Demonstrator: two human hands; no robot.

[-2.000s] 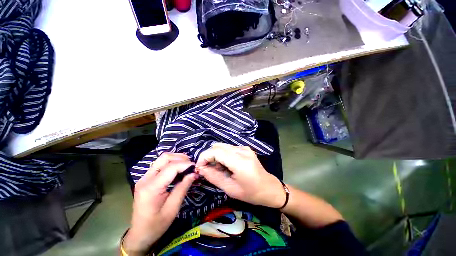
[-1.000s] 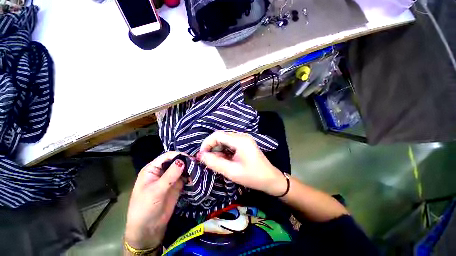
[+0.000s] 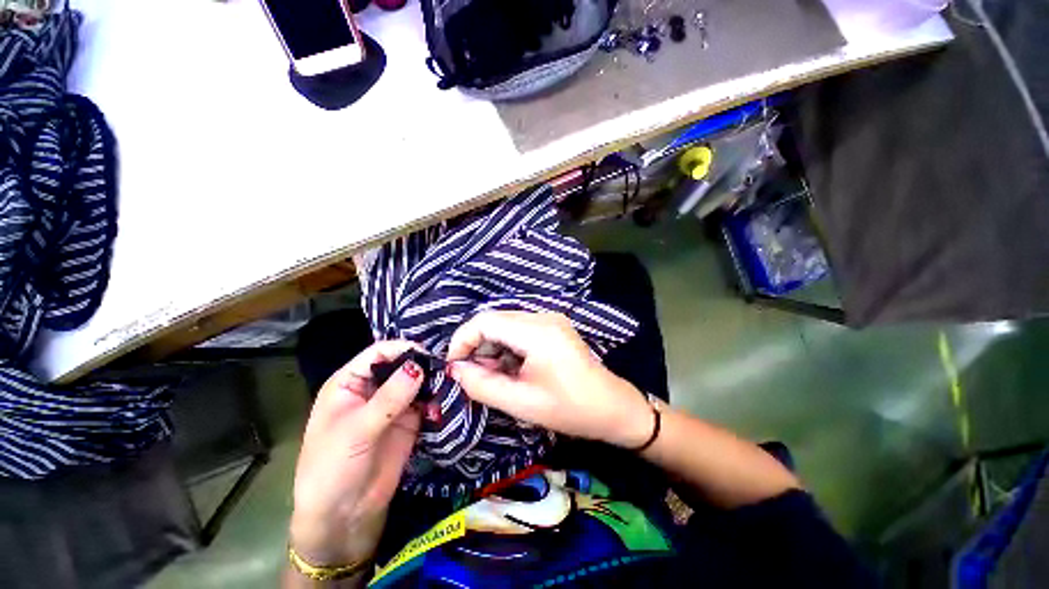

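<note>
A dark garment with white stripes (image 3: 500, 265) lies bunched on my lap, just below the table edge. My left hand (image 3: 366, 428) pinches a dark part of the cloth between thumb and fingers. My right hand (image 3: 531, 374), with a dark bracelet at the wrist, has its thumb and fingertip pinched together right beside my left fingertips. What lies between the right fingertips is too small to tell; no needle or thread can be made out.
The white table (image 3: 265, 173) spans the view above my lap. A striped garment pile (image 3: 63, 219) lies at left. A phone (image 3: 313, 32), a dark-filled clear bag (image 3: 518, 46) and small dark fasteners (image 3: 646, 40) lie at the back. A blue bin (image 3: 785, 253) stands under the table.
Since the oldest frame my left thumb has turned up and folded the dark cloth over the fingers. In the last second both hands have barely moved, staying close together. The view has shifted slightly.
</note>
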